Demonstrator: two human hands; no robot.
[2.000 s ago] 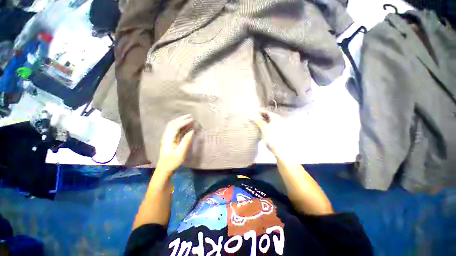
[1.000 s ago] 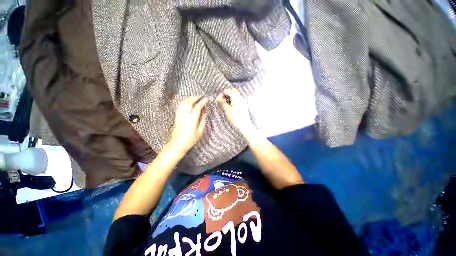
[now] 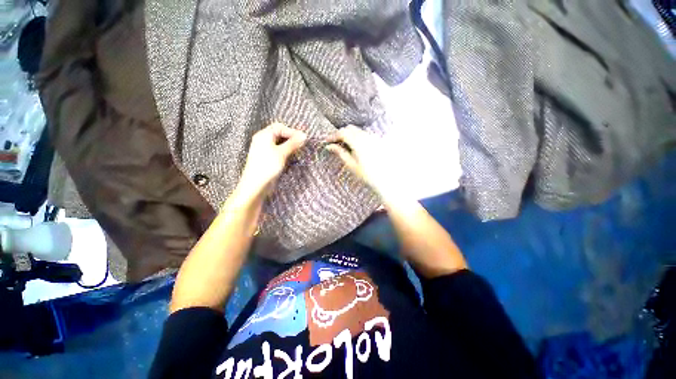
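Observation:
A grey-brown tweed jacket point(image 3: 230, 96) lies spread in front of me, its lower edge hanging toward my body. A dark round front button point(image 3: 200, 180) shows on it. Brown lining point(image 3: 111, 148) shows at the left. My left hand point(image 3: 273, 152) has thumb and forefinger pinched on the tweed near the middle. My right hand point(image 3: 348, 148) is close beside it on the same cloth, with a small dark tool, seemingly thread snips point(image 3: 339, 146), in its fingers. The fingertips of both hands nearly meet.
More grey jackets point(image 3: 496, 111) lie to the right, their ends over the table point(image 3: 426, 141) edge. A dark hanger point(image 3: 422, 22) is between the jackets. A white bottle with dark body point(image 3: 44, 240), seemingly a spray gun, is at the left corner. Blue floor lies beyond the edge.
My view has moved closer and turned over the jacket since two seconds ago. My hands, earlier apart on the lower cloth, have come together. Over the last second they have shifted slightly up.

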